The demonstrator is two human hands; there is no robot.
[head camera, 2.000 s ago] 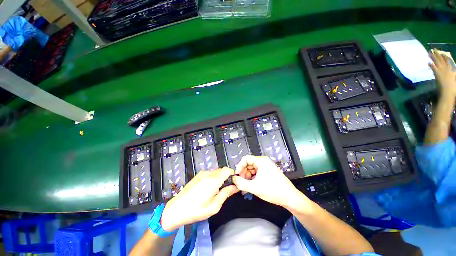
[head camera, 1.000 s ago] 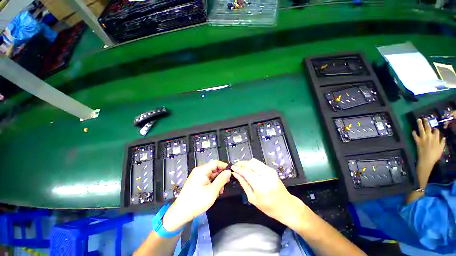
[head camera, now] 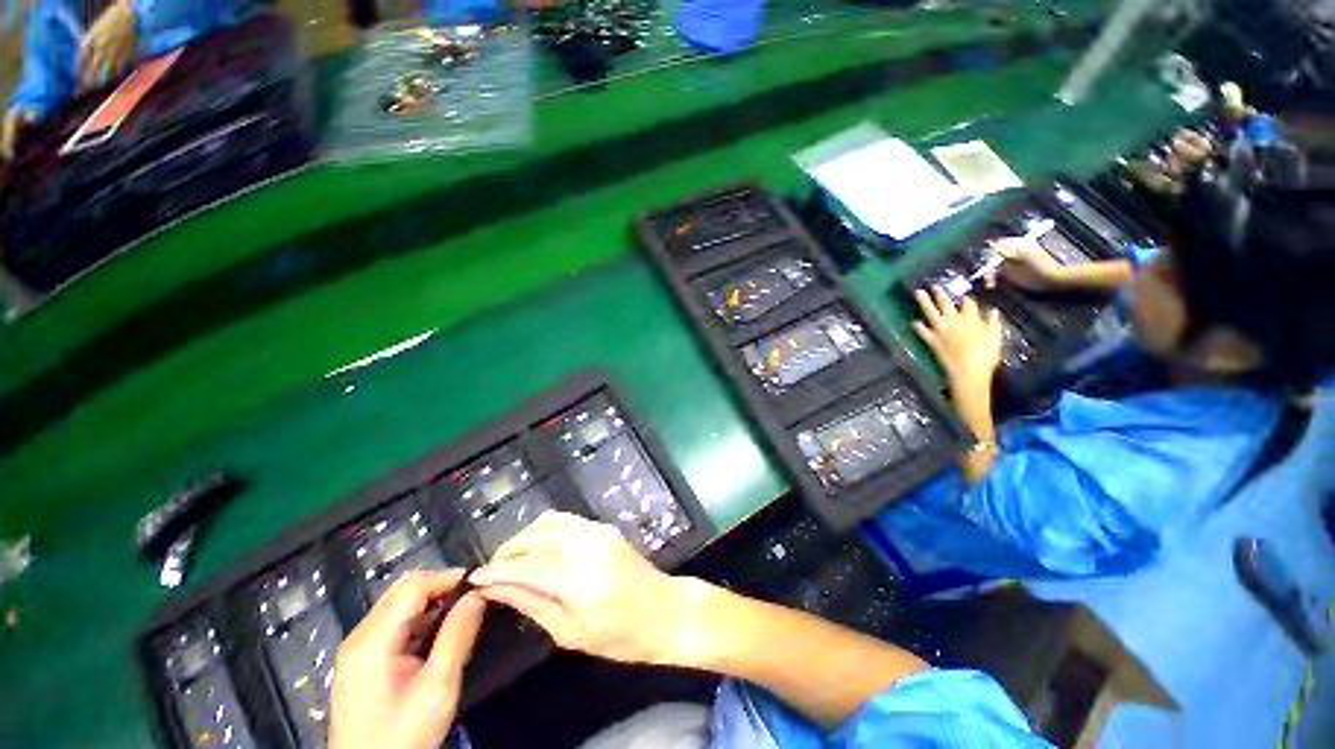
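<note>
My left hand [head camera: 398,666] and my right hand [head camera: 578,588] meet over the lower edge of the near foam tray [head camera: 568,395]. Their fingertips pinch a tiny dark component [head camera: 469,584] between them; its detail is unclear. The tray has several slots in a row, each with a phone housing [head camera: 615,471] that has white and red spots. My hands partly cover the middle housings. A short curved black strip [head camera: 185,505] with pale spots lies beyond the tray at the left, with a whitish strip [head camera: 176,561] beside it.
A second foam tray [head camera: 706,315] with housings stands to the right. Beyond it are white paper [head camera: 886,187] and a person in a blue smock [head camera: 1083,468] working at another tray. Stacked black trays [head camera: 161,161] and a clear bag [head camera: 432,88] are at the back. An open carton [head camera: 1120,673] is at lower right.
The view has turned right, so the trays appear further left and the neighbouring person is more visible. My hands still pinch the tiny piece together. The neighbour's hands are now both at their tray.
</note>
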